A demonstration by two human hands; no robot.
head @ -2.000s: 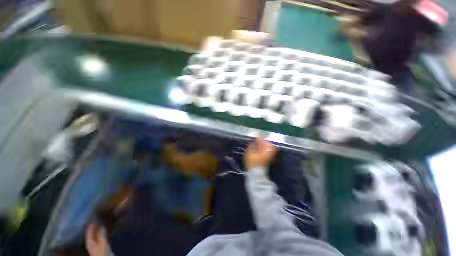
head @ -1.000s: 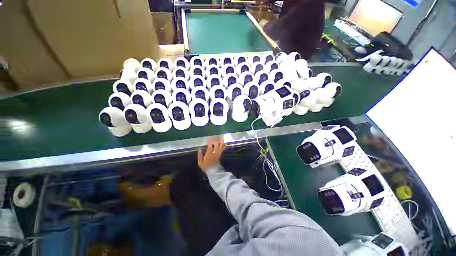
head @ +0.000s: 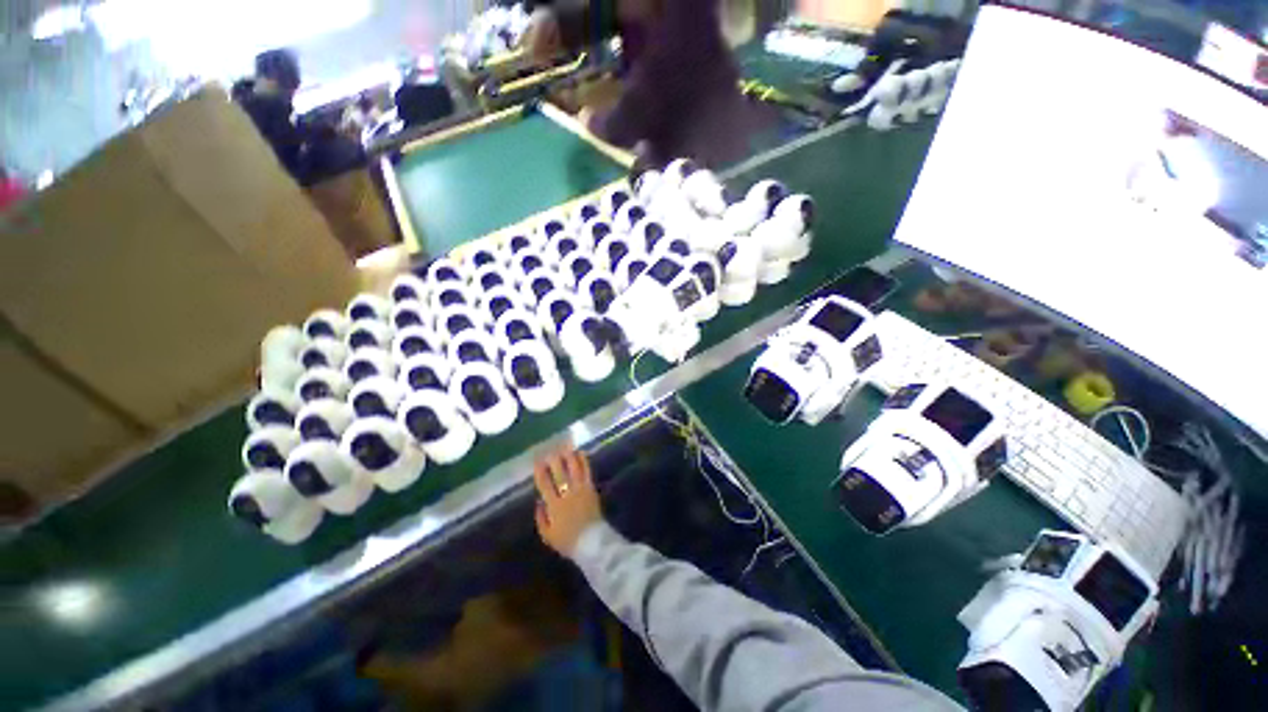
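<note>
My left hand (head: pixel 565 504) lies at the metal edge (head: pixel 612 422) of the green line table, a ring on one finger, holding nothing that I can see. My right hand is out of the picture. Just beyond, many white camera ball heads with black oval faces (head: pixel 480 395) stand in slanting rows. A white PTZ camera unit (head: pixel 668 309) sits at their near right side with a thin cable (head: pixel 716 480) hanging down. Three more PTZ camera units stand on the green bench: one at the back (head: pixel 811 359), one in the middle (head: pixel 925 455), one in front (head: pixel 1064 619), cut off below.
A white keyboard (head: pixel 1036 438) lies behind the cameras, below a large bright monitor (head: pixel 1099 181). A yellow ring (head: pixel 1089 391) and thin pale sticks (head: pixel 1213 522) lie beyond it. Brown cardboard (head: pixel 153 306) stands at left. A green wooden-edged rack (head: pixel 501 178) and people are behind the line.
The view has swung right and the picture has sharpened since the earliest frame. The monitor and bench cameras show more fully. My left hand stays at the metal edge.
</note>
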